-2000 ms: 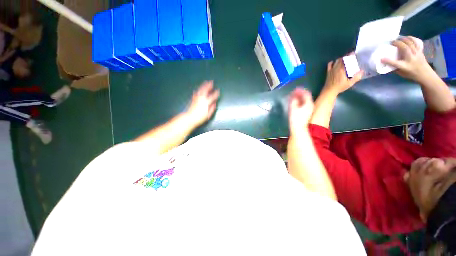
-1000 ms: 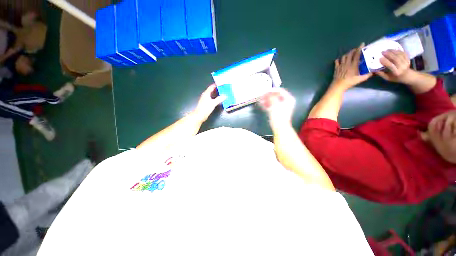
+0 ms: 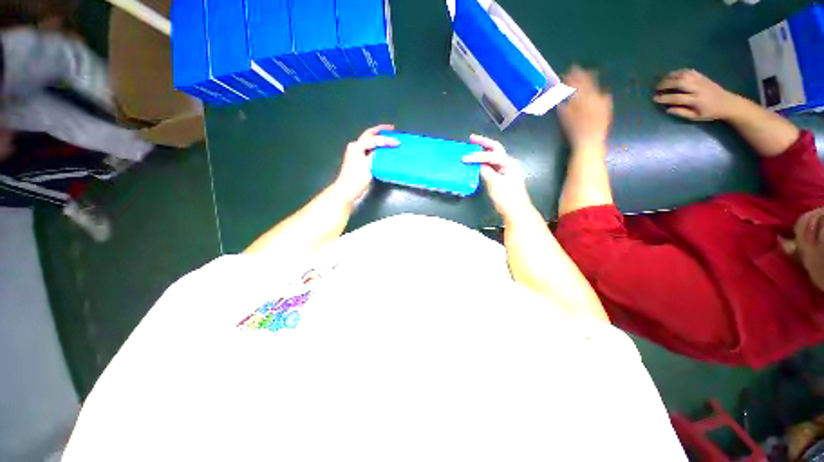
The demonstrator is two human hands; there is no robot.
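Note:
A blue carton (image 3: 426, 163) lies in front of me with its plain blue face up and no flaps showing. My left hand (image 3: 366, 161) holds its left end. My right hand (image 3: 496, 171) holds its right end, with fingers on the top edge. Whether the carton touches the bench cannot be told. An open blue carton (image 3: 506, 59) with white flaps out at its near end lies beyond my right hand, close to the co-worker's hand (image 3: 587, 106).
A row of several blue cartons (image 3: 271, 41) stands at the back left. A co-worker in red (image 3: 687, 280) is on the right, one hand (image 3: 694, 96) on the bench. Another blue and white carton (image 3: 795, 63) is at far right. A brown carton (image 3: 149, 68) lies beyond the bench's left end.
The open carton between my hands now shows a closed blue face, and both hands hold its ends. Another open carton has appeared behind it, beside the co-worker's hand.

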